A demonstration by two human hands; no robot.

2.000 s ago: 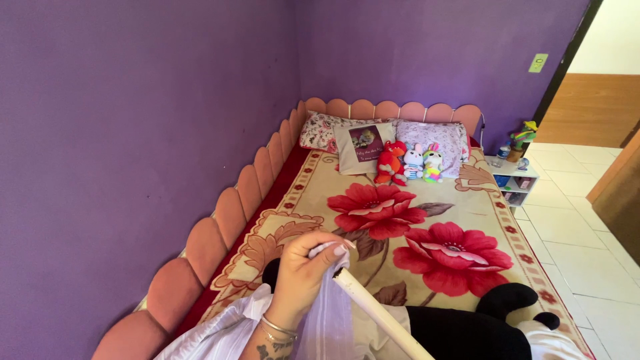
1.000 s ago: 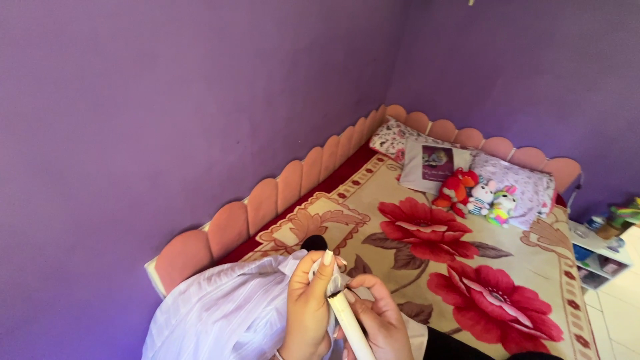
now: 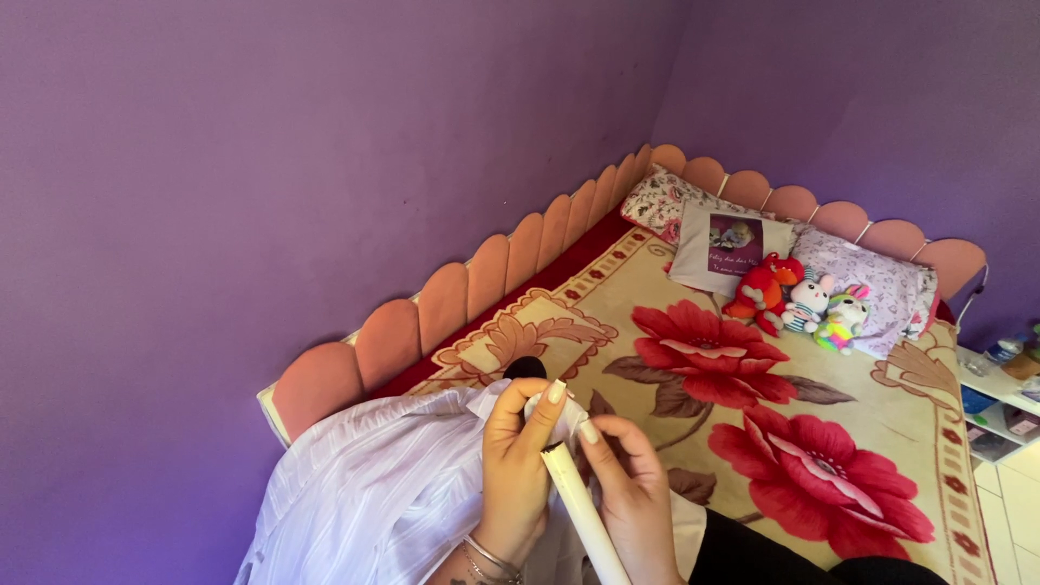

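Sheer white striped fabric (image 3: 382, 479) is bunched at the lower middle, over the near end of the bed. My left hand (image 3: 520, 463), with bracelets at the wrist, pinches its gathered edge between thumb and fingers. Close beside it, my right hand (image 3: 630, 487) pinches the same edge. A cream-white hollow rod (image 3: 581, 512) slants up between my hands, its rough open end just below the pinched edge. The fabric edge is apart from the rod's end. The rod's lower part runs out of view, and my right palm's contact with it cannot be told.
A floral blanket (image 3: 780, 382) covers the bed, bordered by pink scalloped padding (image 3: 443, 305) along purple walls. Pillows (image 3: 861, 280) and several stuffed toys (image 3: 804, 301) lie at the far end. A white shelf (image 3: 995, 398) stands at the right. My dark-clothed leg (image 3: 756, 552) rests on the bed.
Two seconds ago only my left hand was in view, holding fabric by the rod's end; my right hand has since come in beside it. The view has turned left.
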